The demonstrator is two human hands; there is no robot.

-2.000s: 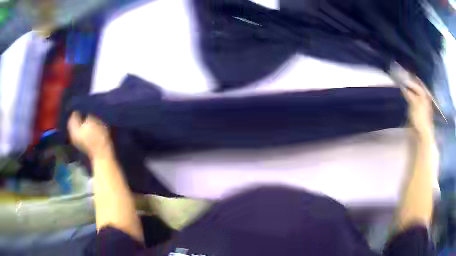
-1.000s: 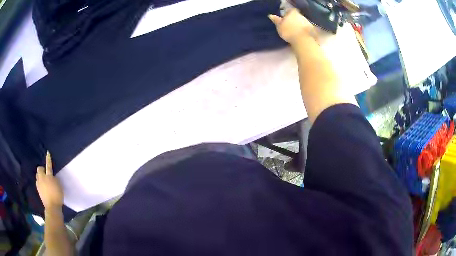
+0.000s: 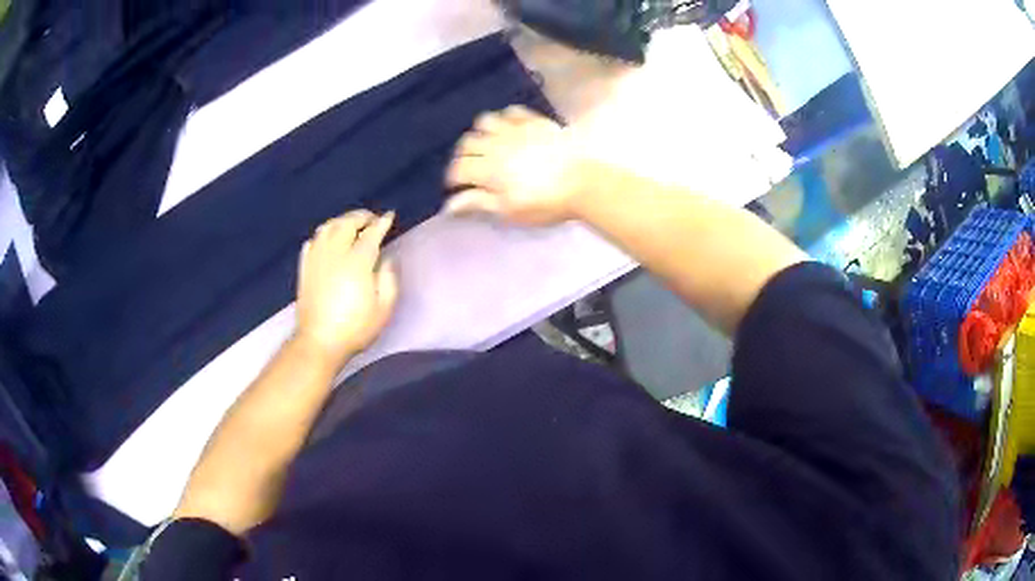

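Observation:
Dark trousers [image 3: 261, 227] lie with one leg flat across the pale padded table [image 3: 499, 278], the hem end at the upper right. My left hand [image 3: 346, 284] rests on the near edge of the leg, fingers a little apart. My right hand [image 3: 511, 165] lies on the leg nearer the hem, fingers bent; whether it pinches cloth is not clear. A dark object, apparently the iron [image 3: 585, 23], stands past the hem, partly cut off by the top edge.
A bunched dark pile [image 3: 85, 125] with a small white tag [image 3: 56, 107] lies at the far left. A white board or sheet [image 3: 936, 62] is at the upper right. A blue crate [image 3: 965, 289] with red bundles [image 3: 999, 312] stands at the right, beside something yellow [image 3: 1025, 397].
My left hand has moved from the waist end to the middle of the leg. My right hand has come back from beside the iron toward my body. The view has shifted right.

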